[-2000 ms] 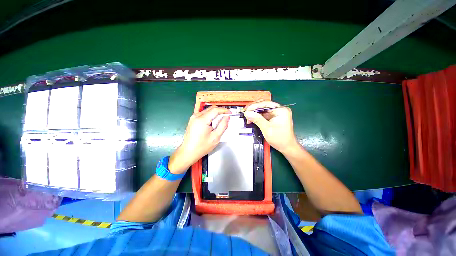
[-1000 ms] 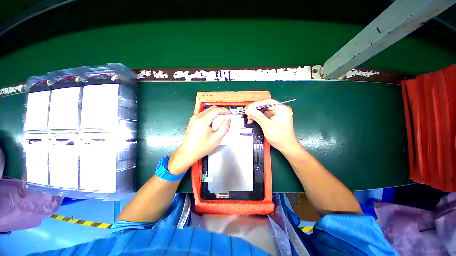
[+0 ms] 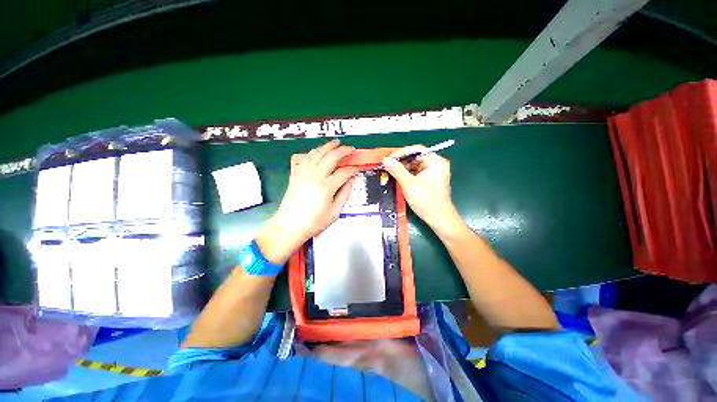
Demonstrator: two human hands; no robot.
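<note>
An open black tablet [image 3: 393,271] lies in a red-orange foam frame [image 3: 358,328] in front of me. A pale flat battery [image 3: 350,259] lies on its lower part. My left hand [image 3: 313,192] rests over the upper left of the tablet and frame, its fingertips near the top edge; I see nothing held in it. My right hand [image 3: 425,182] is at the upper right corner and holds thin tweezers [image 3: 440,147] like a pen, the pale end pointing up right. The tweezer tips are hidden by the fingers. A small yellow-orange spot shows beside the board area.
A clear blister tray [image 3: 189,228] of white batteries stands at left. A white square [image 3: 237,187] lies between tray and frame. Ribbed red foam frames [image 3: 668,184] stand at far right. A white metal post [image 3: 550,59] rises behind. Pinkish sleeves of people show at both sides.
The white square has appeared on the bench left of the frame. My left hand has moved up and lies flatter. The view has shifted and tilted slightly.
</note>
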